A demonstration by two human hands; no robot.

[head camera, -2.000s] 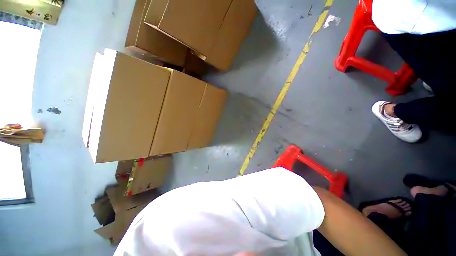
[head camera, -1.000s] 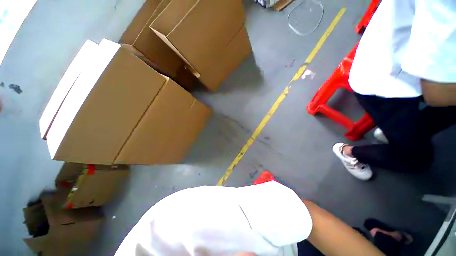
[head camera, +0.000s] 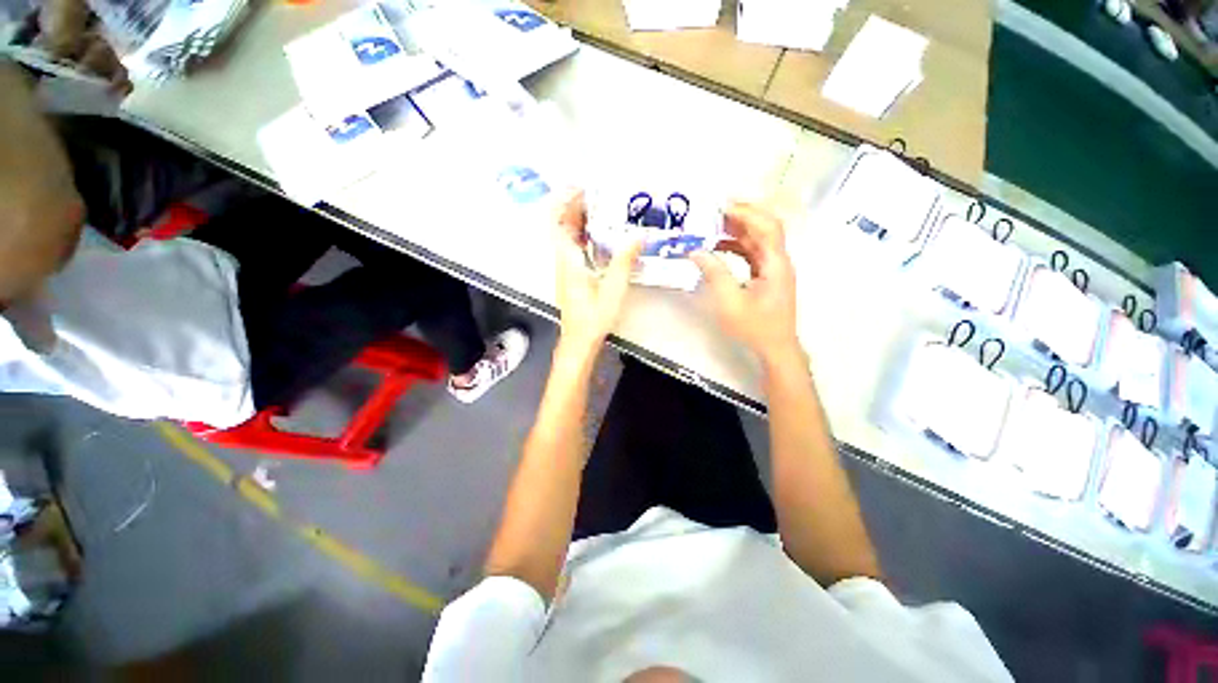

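My left hand (head camera: 597,280) and my right hand (head camera: 757,283) hold a white retail carton (head camera: 675,246) between them, just above the table near its front edge. The carton has a blue print on the side facing me. Two dark loops on a dark patch show at its open top, between my hands. The rest of what is inside is hidden. Packed tray units (head camera: 955,395) lie in rows at the right, each with a white slip on top and two dark loops sticking out.
White cartons with blue pictures (head camera: 350,60) overlap at the left on the pale table (head camera: 815,350). White slips (head camera: 875,67) lie on a brown cardboard sheet (head camera: 801,83) at the far side. A person (head camera: 147,314) sits at the left by a red stool (head camera: 370,407).
The view has swung from the floor and large brown cartons to the table. Both my hands are now in view, holding a carton.
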